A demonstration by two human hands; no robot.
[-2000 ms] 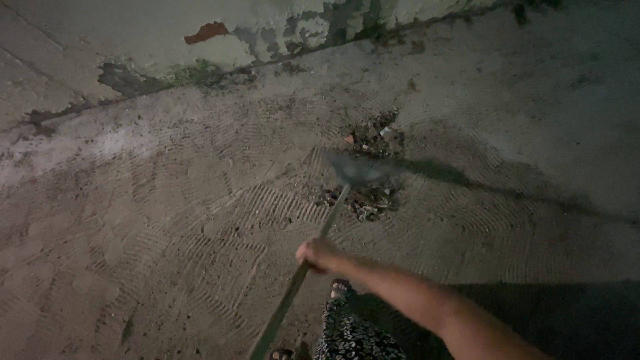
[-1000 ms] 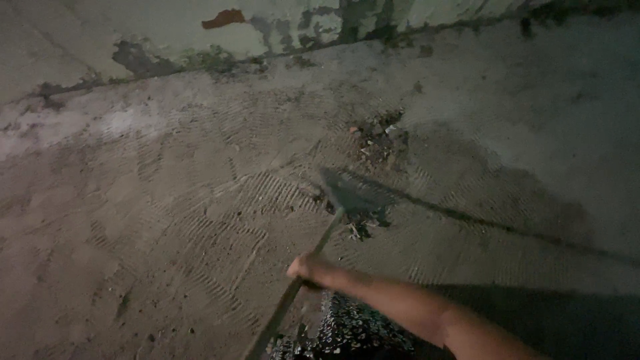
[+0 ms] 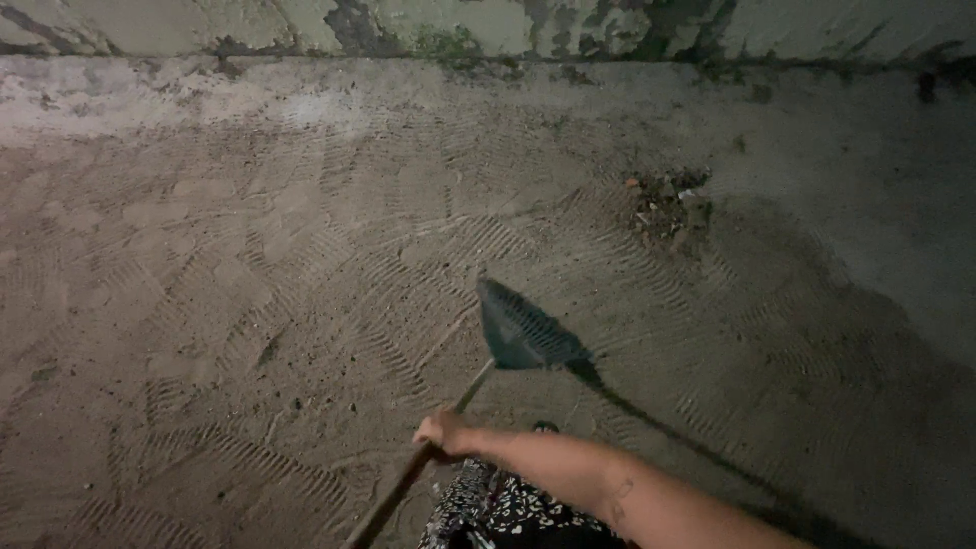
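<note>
My right hand is closed around the long handle of a rake or broom with a fan-shaped, dark green-grey head. The handle slants from the bottom edge up to the head, which is over the sandy ground in front of my feet. Its tines or bristles are blurred, and whether they touch the ground is unclear. A small heap of leaves and litter lies farther off, up and to the right of the head. My left hand is outside the view.
A peeling, mossy wall runs along the far side. Sandy ground bears wavy sweep marks and small pebbles. A long thin shadow stretches from the head toward the lower right. My patterned black-and-white clothing shows at the bottom.
The head was by a nearer clump of litter below the heap; now it is left of and nearer than the heap, and that clump is no longer seen. The view has turned.
</note>
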